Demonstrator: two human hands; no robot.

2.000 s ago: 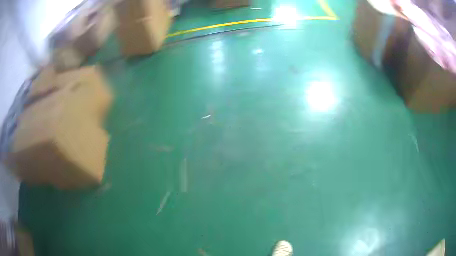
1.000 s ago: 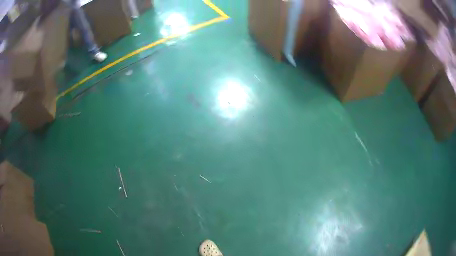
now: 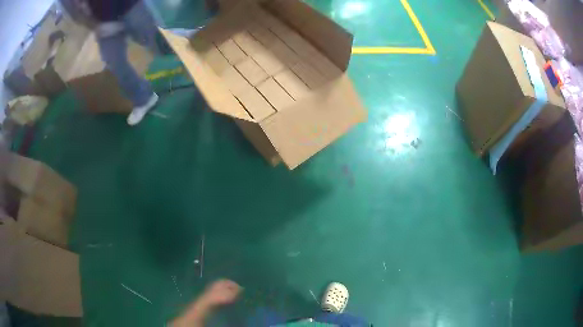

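Note:
An open master carton (image 3: 313, 128) is at the top centre, its flaps spread outward. Small plain brown inner boxes (image 3: 256, 67) fill it in tight rows, with dark gaps between some. My left hand (image 3: 224, 292) is low in the picture, left of centre, well away from the carton. It is small and blurred, and its fingers cannot be made out. My right hand is not in view.
A person (image 3: 128, 57) stands at the upper left beside brown cartons. Cartons (image 3: 45, 268) are at the left edge. At right, a carton (image 3: 492, 83) bears a pale-blue label strip (image 3: 534, 86) and an orange-and-blue tape gun (image 3: 553, 73). Pink bagged parts (image 3: 537, 22) lie beyond.
The open filled carton has come into view at the top centre. My left hand has appeared at the bottom. The right-hand cartons now show farther right than one second ago.

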